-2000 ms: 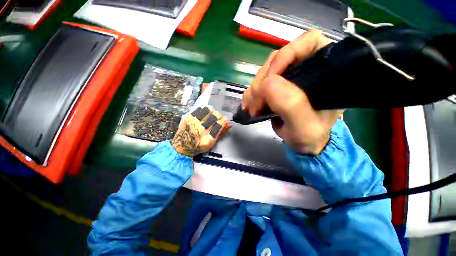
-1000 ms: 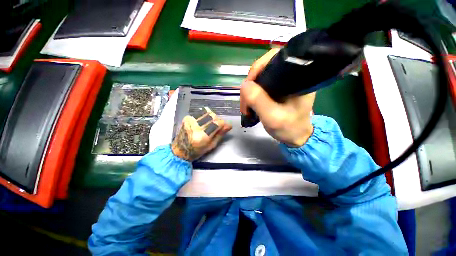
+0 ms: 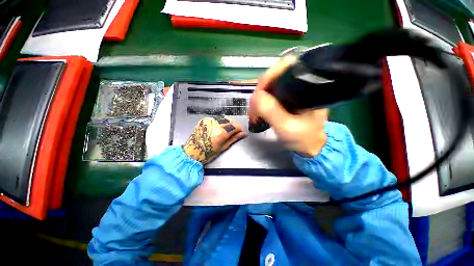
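Note:
A grey laptop bottom cover (image 3: 182,122) lies on a white foam sheet (image 3: 249,190) in front of me. My right hand (image 3: 293,122) is closed around a thick black electric screwdriver (image 3: 332,78); its tip is at the cover's middle, just right of my left fingertips. My left hand (image 3: 212,137), tattooed and with dark bands on the fingers, rests palm down on the cover. Whether it pinches a screw cannot be seen. Two clear screw trays (image 3: 87,148) with heaped small screws stand left of the cover.
Other laptop covers on white sheets and red pads lie at the left (image 3: 26,119), upper left (image 3: 73,15), top (image 3: 239,25) and right (image 3: 447,119). A black cord (image 3: 431,169) loops over my right forearm. The green bench (image 3: 353,18) lies under everything.
My left hand has turned from palm up to palm down on the cover. The screwdriver has swung leftward and lower, its tip still over the cover. The view has shifted.

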